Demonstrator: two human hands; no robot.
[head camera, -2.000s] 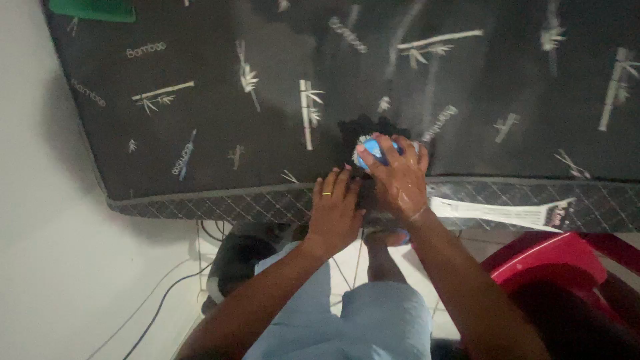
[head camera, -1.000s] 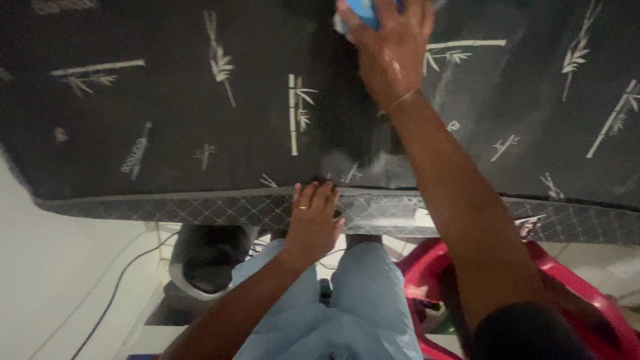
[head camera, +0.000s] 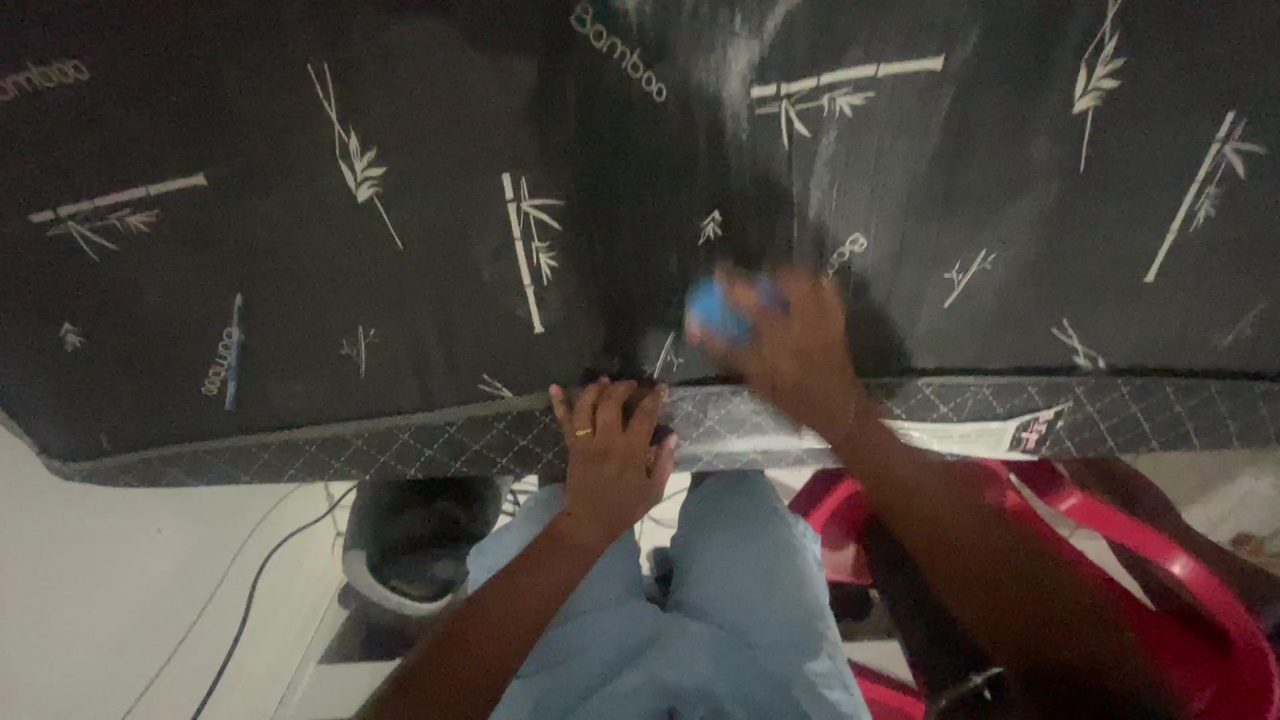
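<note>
A dark mattress (head camera: 430, 270) with a printed bamboo pattern fills the upper part of the view, with a quilted side band along its near edge. My right hand (head camera: 790, 350), blurred, is closed around a blue object (head camera: 725, 310), perhaps a cloth or sponge, over the mattress top a little in from that edge. My left hand (head camera: 615, 450), a ring on one finger, rests on the near edge with its fingers spread and nothing in it. Whitish marks and a darker patch show on the fabric beyond my right hand.
Below the near edge at the right stands a red plastic chair (head camera: 1170, 560). A dark bin or bucket with a pale rim (head camera: 400, 590) is at the lower left, beside a cable (head camera: 255, 580) against the white wall. A white label (head camera: 980, 435) bearing writing lies on the side band.
My right hand with the blue object has come back from far across the mattress toward the near edge. My left hand has stayed at the edge.
</note>
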